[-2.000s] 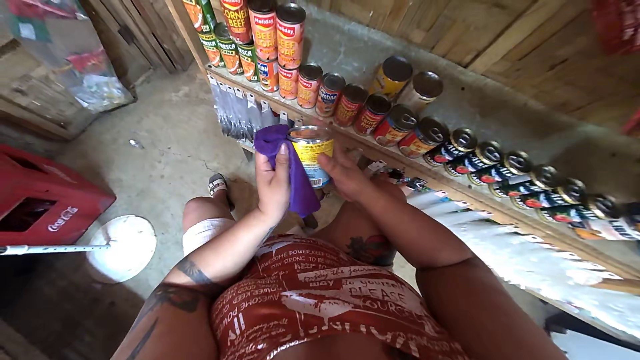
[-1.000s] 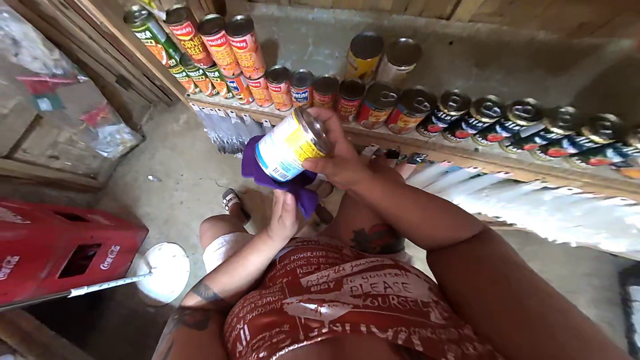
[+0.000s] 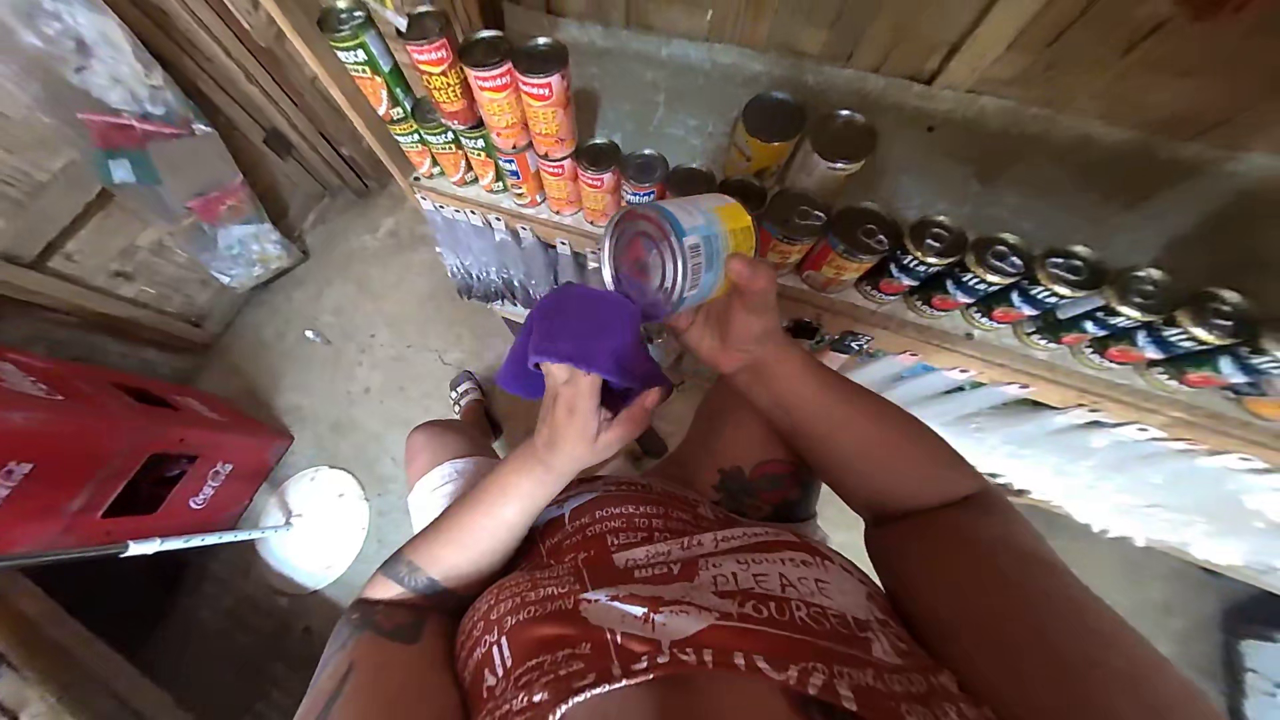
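My right hand grips a large food can with a blue, white and yellow label. The can is tipped on its side, and one metal end faces left and toward me. Just below and left of it, my left hand holds a bunched purple cloth, its fingers partly hidden in the folds. The cloth's upper right edge is at or very near the can's rim; whether they touch is hard to tell. Behind both, rows of cans stand on a wooden shelf.
Stacked corned beef and beef loaf cans stand at the shelf's left end. Packets hang under its edge. A red Coca-Cola crate and a round white lid-like disc are at left. A wooden wall rises behind the shelf.
The can in my right hand has turned so that its metal end now faces left. The cloth, behind the can a second ago, is now below and left of it.
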